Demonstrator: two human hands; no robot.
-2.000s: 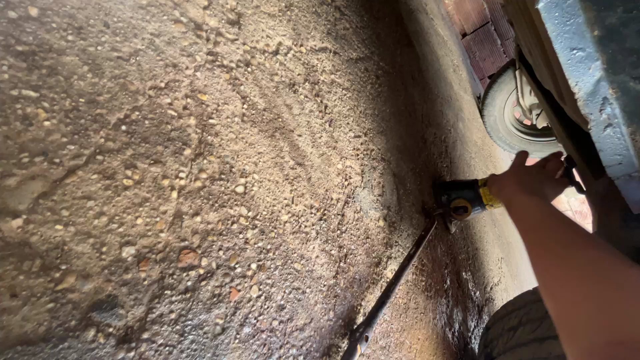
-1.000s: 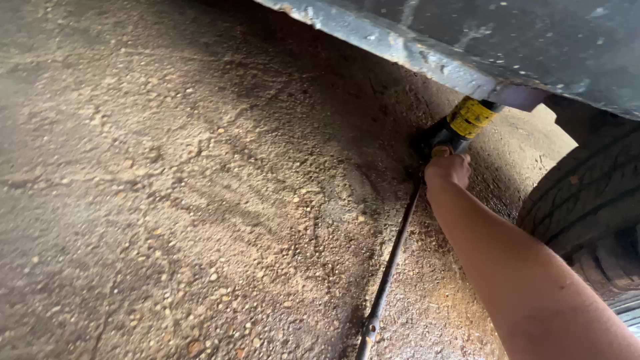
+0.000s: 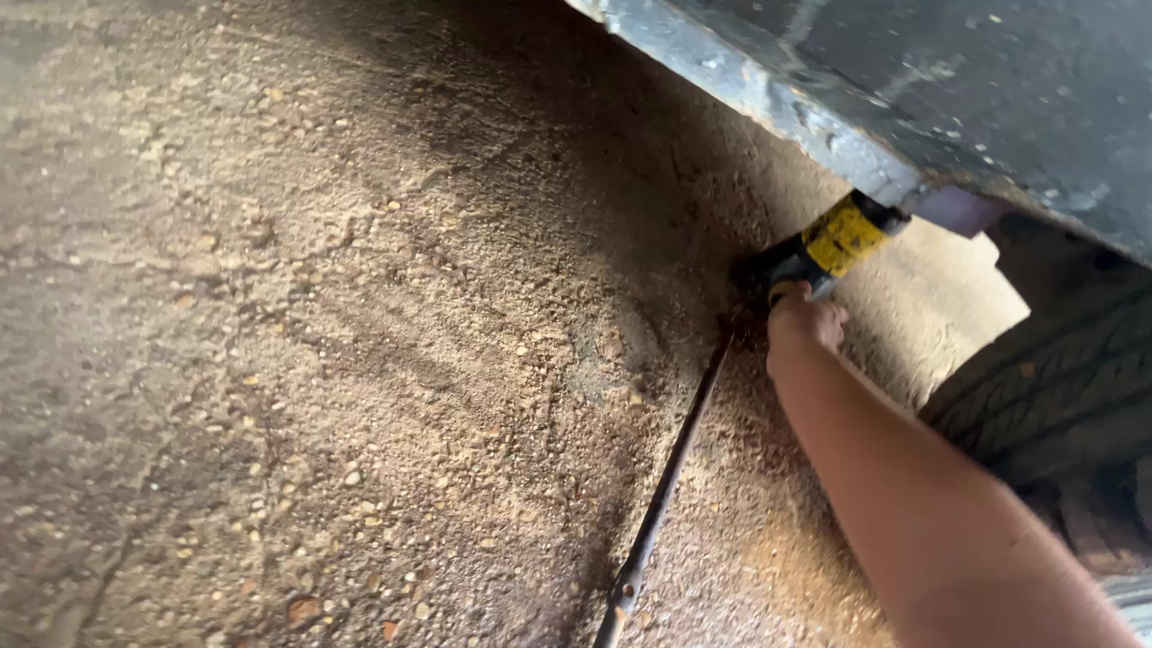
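A black bottle jack with a yellow band (image 3: 844,236) stands under the lower edge of a vehicle body, its top close beneath the sill. My right hand (image 3: 805,322) reaches in from the lower right, with its fingers closed around the lower part of the jack. Which part they grip is partly hidden by the hand. A long metal rod (image 3: 664,490) lies along the ground, its far end close to the jack's base and its near end cut off by the bottom edge of the view. My left hand is not in view.
The worn, pale-edged vehicle sill (image 3: 765,94) crosses the upper right above the jack. A black tire (image 3: 1062,405) is beside my forearm at the right. Rough concrete ground with small stones (image 3: 360,360) spreads across the left and middle.
My right hand has shifted from the jack's upper end, where it was two seconds ago, to its lower part. The jack now sits upright beneath the sill. The view has rolled strongly.
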